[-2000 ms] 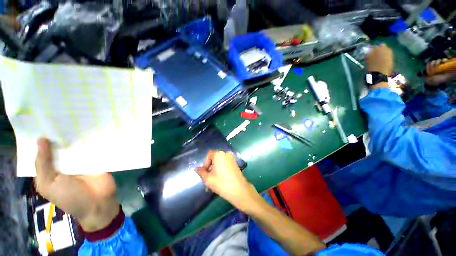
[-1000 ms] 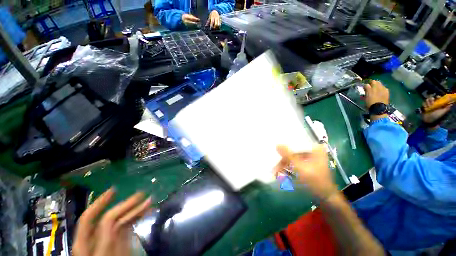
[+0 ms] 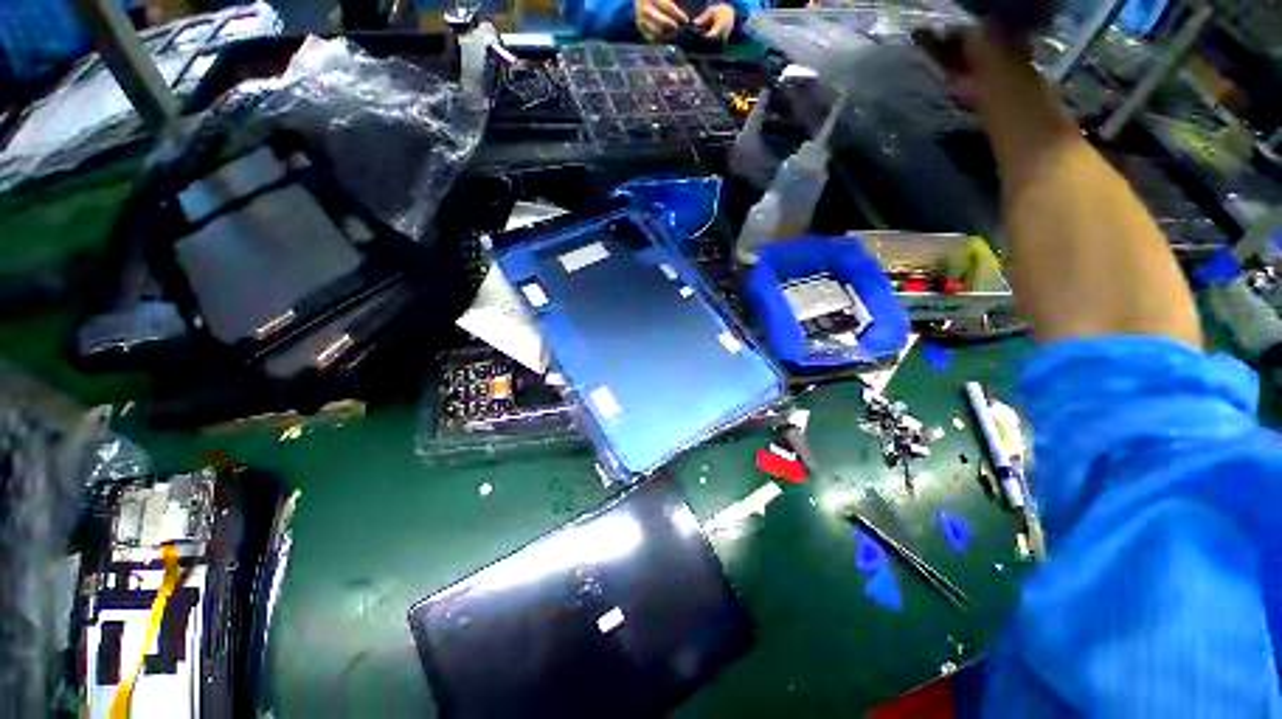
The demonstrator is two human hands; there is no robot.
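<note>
A glossy black display panel (image 3: 584, 618) lies on the green bench mat in front of me, with a small white label and a bright reflection on it. My right arm, in a blue sleeve, reaches far forward at the right. My right hand (image 3: 970, 68) is small and dark near the top edge, beyond the bench parts and away from the panel. I cannot tell its fingers or whether it holds anything. My left hand is not in view.
An opened tablet with orange flex (image 3: 148, 604) lies at left. Behind the panel are blue-framed covers (image 3: 640, 337), a blue bin (image 3: 823, 302) and black wrapped units (image 3: 267, 267). Tweezers (image 3: 911, 559), blue picks (image 3: 880, 587) and small parts (image 3: 896, 429) lie at right.
The white sheet has left the view. My right hand has moved forward and up from it. My left hand has left the picture. The view has shifted, and the panel now shows uncovered.
</note>
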